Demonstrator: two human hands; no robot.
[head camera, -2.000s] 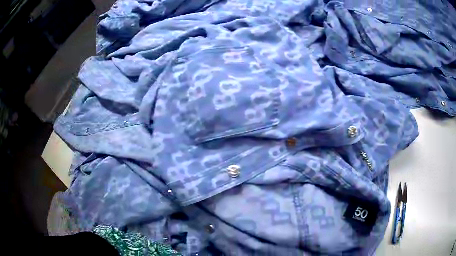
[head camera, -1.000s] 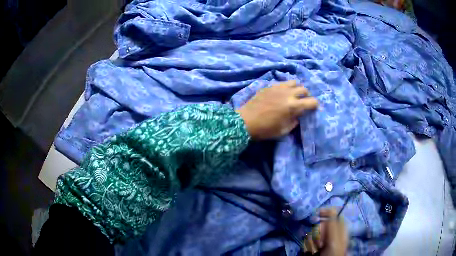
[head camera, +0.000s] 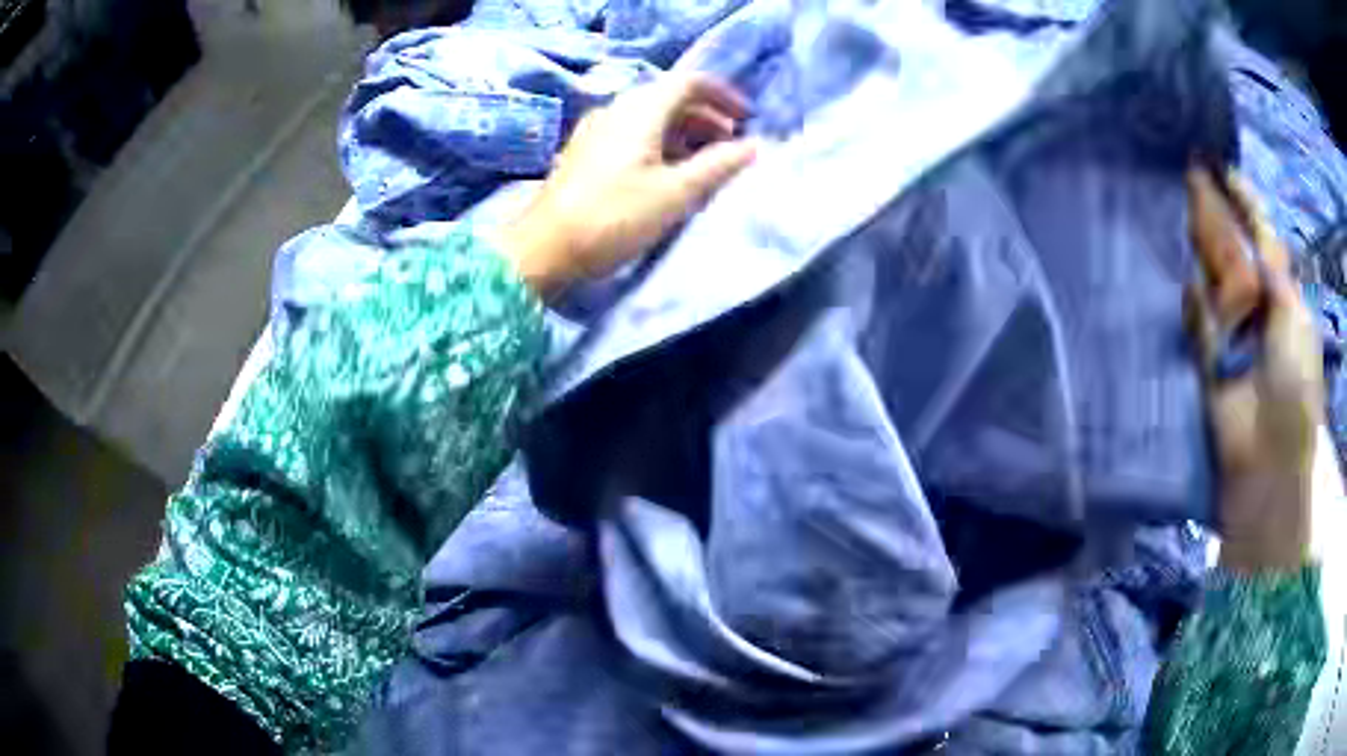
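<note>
A blue denim shirt (head camera: 827, 517) with blurred pale print is raised and bunched in front of me, its paler cloth turned up in wide folds. My left hand (head camera: 635, 177) is at its upper left edge, thumb and fingers bent on the cloth; the fingertips are partly hidden. My right hand (head camera: 1253, 347) is at the right side, fingers bent at the cloth's edge. A small blue shape, perhaps the handle of the thread snips (head camera: 1238, 355), shows in the right palm; its blades cannot be made out.
More blue denim garments lie behind, with a cuff (head camera: 495, 133) at the upper left and cloth at the far right. A large grey bin (head camera: 192, 222) stands at the left. A strip of white table (head camera: 1325, 591) shows at the right edge.
The shirt has been lifted and turned over from lying flat. My left hand has moved up and left; my right hand has moved up and right. The snips have left their place on the table.
</note>
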